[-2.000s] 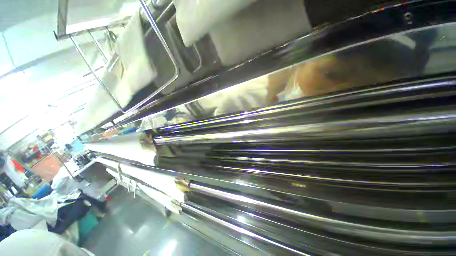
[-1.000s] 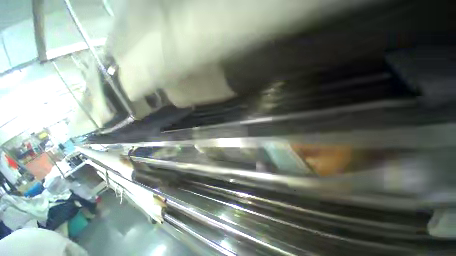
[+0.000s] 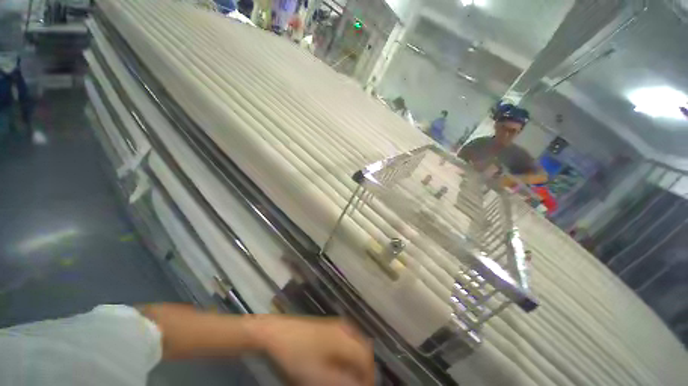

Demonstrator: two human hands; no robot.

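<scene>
My left hand (image 3: 320, 350), with a white sleeve, reaches in from the lower left to the side rails (image 3: 298, 264) at the bottom. It is blurred, its fingers look curled, and what it touches or holds is hidden. A steel rack (image 3: 494, 271) with thin rods lies on the off-white cloth-covered ridges (image 3: 302, 151). A small shiny metal clip (image 3: 395, 245) stands on a pale yellowish strip (image 3: 387, 262) near the front edge, beside the rack. Smaller metal pieces (image 3: 434, 185) show behind the rack's top bars. My right hand is not in view.
A person (image 3: 502, 151) in a dark top and head covering stands across the ridged bank. White cloth strips (image 3: 136, 170) hang from the lower side rails. The grey floor (image 3: 60, 219) with yellow marks lies at the left.
The view has swung from close along the shiny rails up to the top of the bank. My left hand, the rack, the clip and the person across now show.
</scene>
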